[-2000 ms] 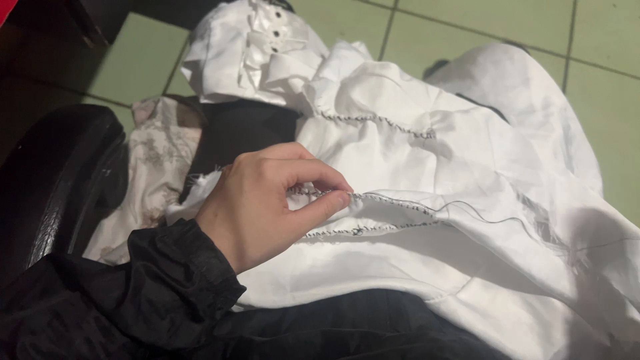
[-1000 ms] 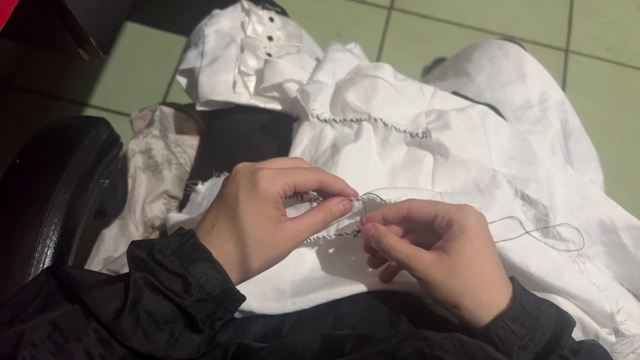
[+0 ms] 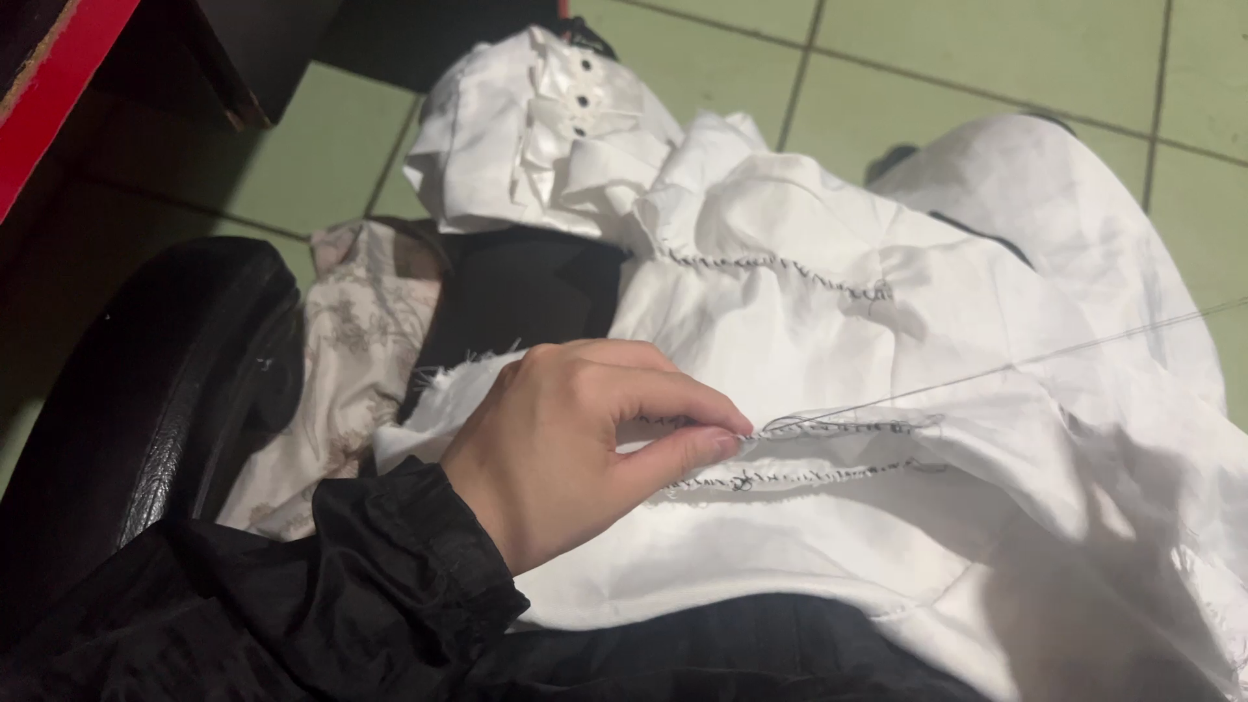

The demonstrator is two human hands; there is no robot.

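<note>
White fabric [image 3: 780, 575] with frayed edges lies across my lap. My left hand [image 3: 604, 439] pinches a fold of it between thumb and forefinger, at a seam edge [image 3: 858, 429] whipped with dark thread. A dark thread [image 3: 1072, 344] runs taut from beside those fingertips to the right edge of the view. Below this edge runs a second stitched edge [image 3: 829, 476], and farther up is a gathered line of dark stitches [image 3: 780, 263]. My right hand is out of view, and no needle shows.
A black padded armrest [image 3: 146, 390] stands at the left, beside a beige patterned cloth [image 3: 370, 322]. White ruffled fabric with dark dots [image 3: 478, 146] bunches at the top. Green floor tiles [image 3: 936, 107] lie beyond, and a red edge [image 3: 58, 107] juts in at the upper left.
My right hand, at the seam beside my left hand one second ago, has left the view. The thread, loosely looped then, is now drawn straight to the right. My left hand keeps its pinch.
</note>
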